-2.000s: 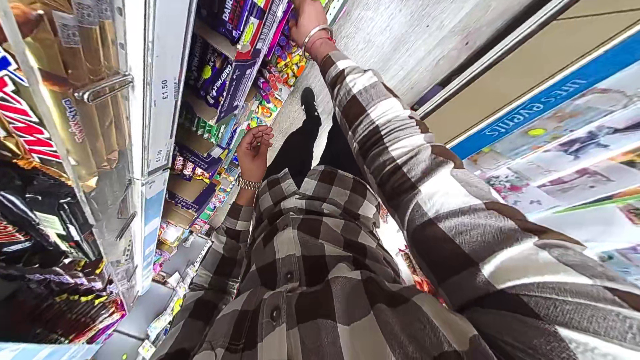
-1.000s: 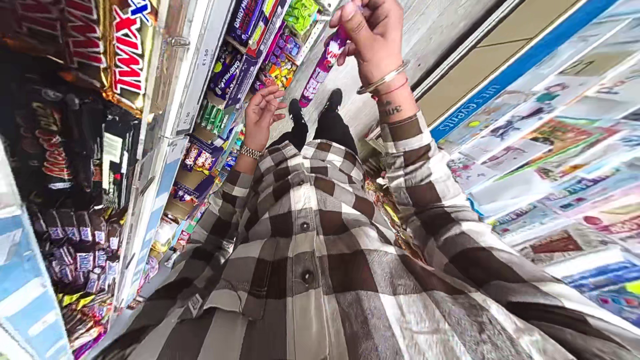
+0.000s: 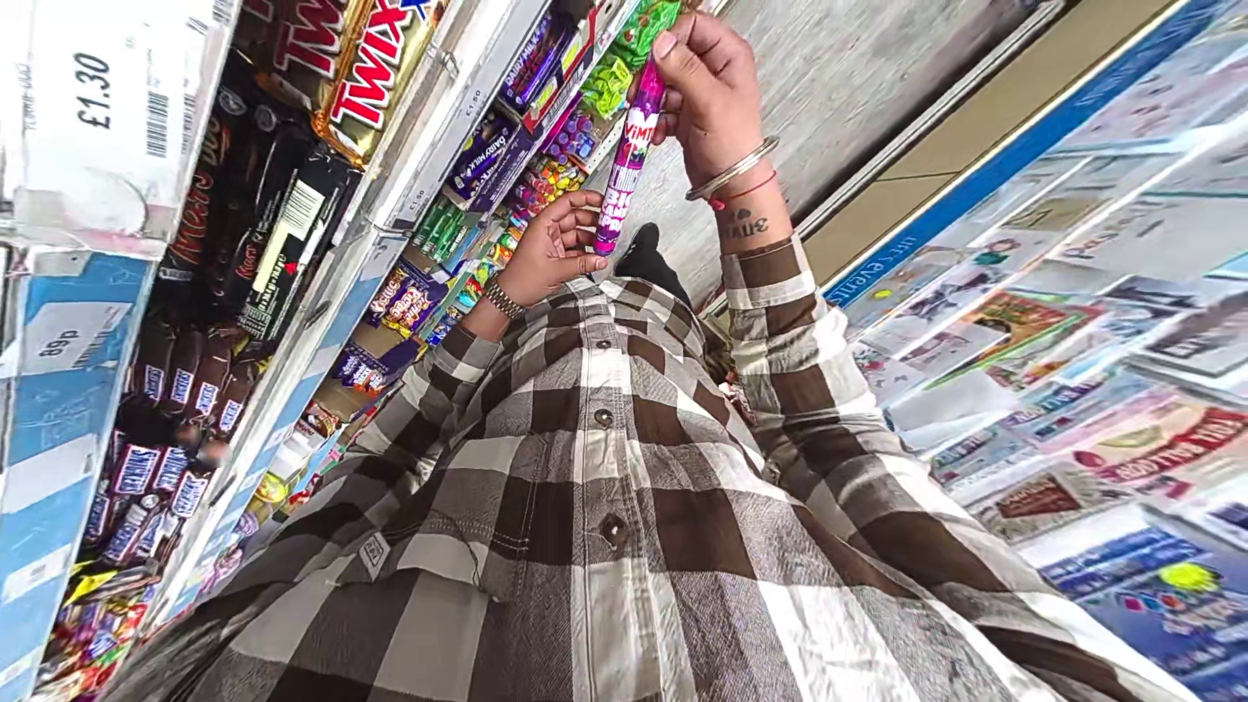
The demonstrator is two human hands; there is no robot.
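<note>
My right hand (image 3: 712, 88), with a metal bangle and red thread at the wrist, pinches the upper end of a purple Vimto sweet tube (image 3: 629, 166) between thumb and fingers. The tube hangs at a slant, its lower end beside the fingers of my left hand (image 3: 556, 249). That hand wears a metal-link watch; its fingers are apart and slightly bent. Whether they touch the tube cannot be told. Behind the tube's top, green-wrapped sweets (image 3: 609, 83) lie at the shelf.
Confectionery shelves run along my left, with Twix packs (image 3: 375, 73), Snickers bars (image 3: 136, 468), dark Mars packs (image 3: 283, 244) and Dairy Milk boxes (image 3: 483, 156). A price-label rail (image 3: 58, 331) edges the near shelf. On my right stands a rack of greeting cards (image 3: 1033, 322). Grey floor (image 3: 829, 107) shows between.
My right hand has come back from the far shelf, where it was two seconds ago, with the purple tube in it. Since one second ago, my left hand and the tube's lower end have come together.
</note>
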